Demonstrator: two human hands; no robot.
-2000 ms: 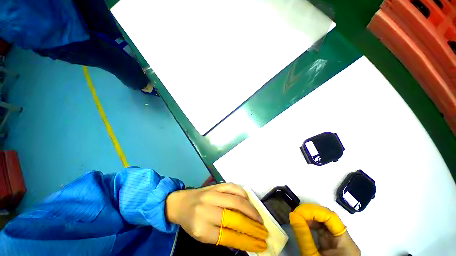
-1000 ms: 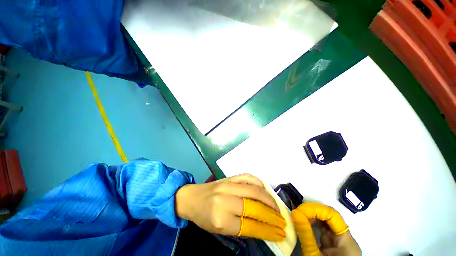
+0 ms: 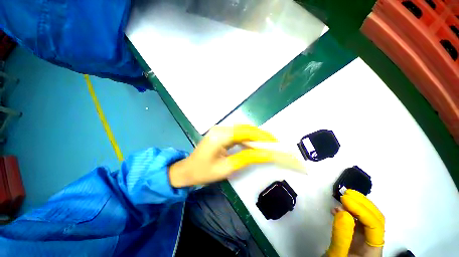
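My left hand (image 3: 221, 155), with yellow finger cots, holds a thin cream pad (image 3: 289, 159) between its fingers above the white foam mat; both are blurred. A black octagonal watch body (image 3: 277, 200) lies glossy side up on the mat below it. A second watch body (image 3: 322, 145), with a white label showing, lies right of the pad. My right hand (image 3: 347, 206), also in yellow cots, has its fingertips at the lower left edge of a third watch body (image 3: 355, 181), partly covering its label. Whether they grip it is unclear.
The white mat (image 3: 402, 150) lies on a green bench (image 3: 287, 90). A second white sheet (image 3: 201, 75) with grey film (image 3: 241, 15) is beyond. Orange foam trays (image 3: 412, 65) stand far right. A person in blue (image 3: 75, 35) is at upper left.
My left hand has lifted the pad up and away from the near watch, uncovering it. My right hand has moved right to the third watch. The person in blue has come closer to the bench.
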